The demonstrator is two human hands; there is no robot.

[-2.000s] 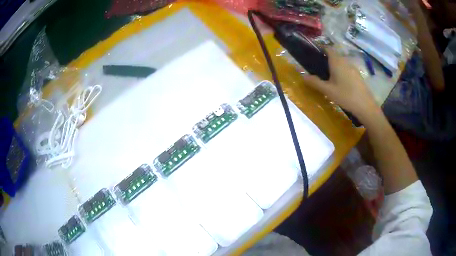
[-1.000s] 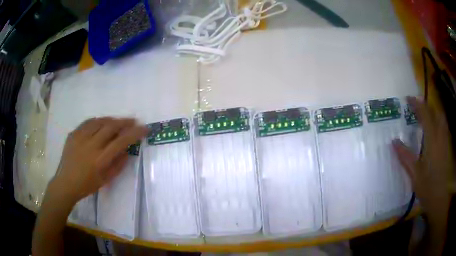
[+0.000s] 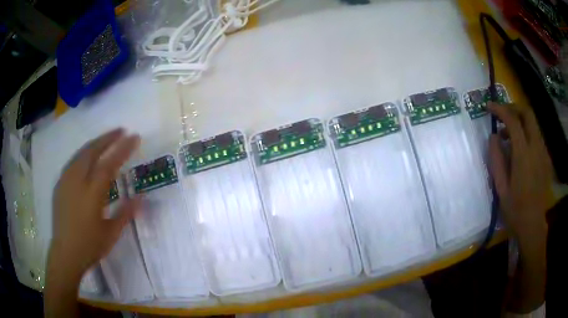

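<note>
A row of white housing halves (image 3: 311, 217) lies on the white sheet, each with a green circuit board (image 3: 289, 142) across its far end. My left hand (image 3: 93, 199) is over the left end of the row, fingers apart and slightly blurred, with nothing seen in it. It partly hides the leftmost housings. My right hand (image 3: 518, 168) is at the right end of the row, fingers at the last housing's board and side. Whether it grips that housing cannot be seen.
A blue screw tray (image 3: 71, 56) with grey screws stands at the far left, beside a flat black rectangle (image 3: 36, 96). White straps (image 3: 180, 53) lie by clear plastic. A thick black screwdriver (image 3: 535, 87) with a black cord lies at the right. Yellow tape edges the sheet.
The view has swung from the right side to the whole row. My right hand has left the black screwdriver and is at the right end housing. My left hand has come into view, its fingers now more spread.
</note>
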